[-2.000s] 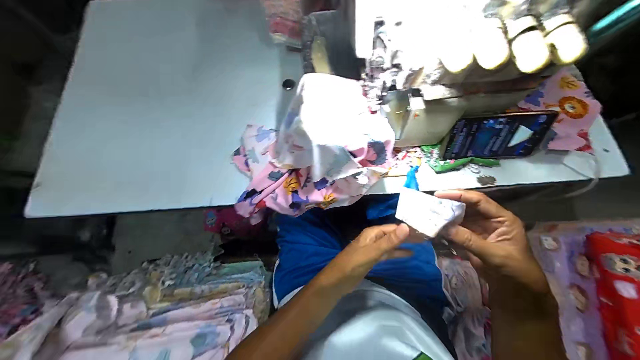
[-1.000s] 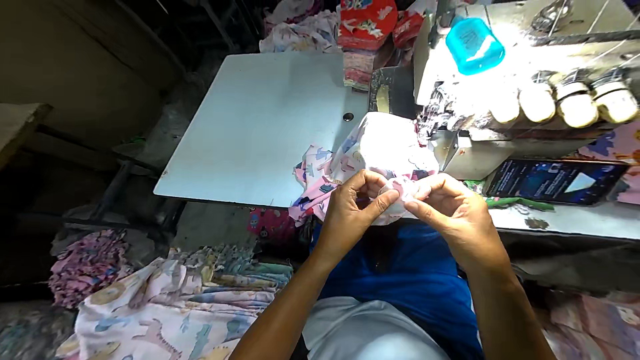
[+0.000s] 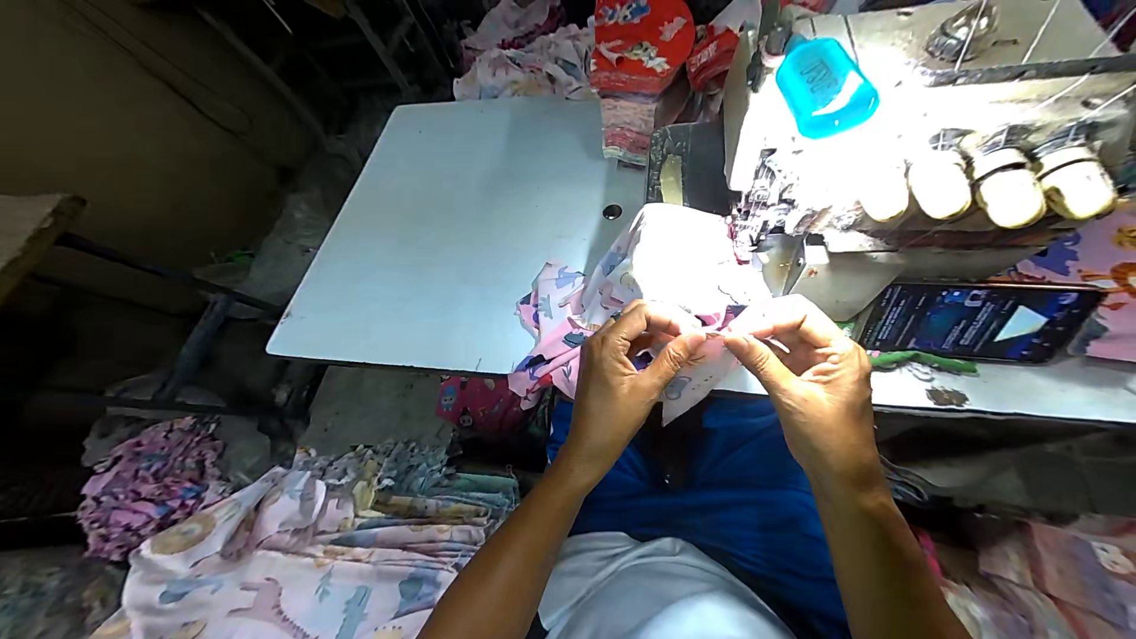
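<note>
A white and pink printed fabric piece is pinched at its edge between the fingertips of my left hand and my right hand, which almost meet. More printed fabric lies bunched on the table edge to the left of my hands. Just beyond my fingers, the cloth reaches up to the needle area of an industrial sewing machine, brightly lit. Glare hides the detail of the cloth near the needle.
The white table top stretches left. A smartphone and a green cloth strip lie at the right. A blue plastic bottle rests on the machine near several thread tension knobs. Folded printed fabric is piled lower left.
Two seconds ago my hands held a small white folded piece apart from the bunched cloth; now they pinch fabric close against it. The view has shifted left.
</note>
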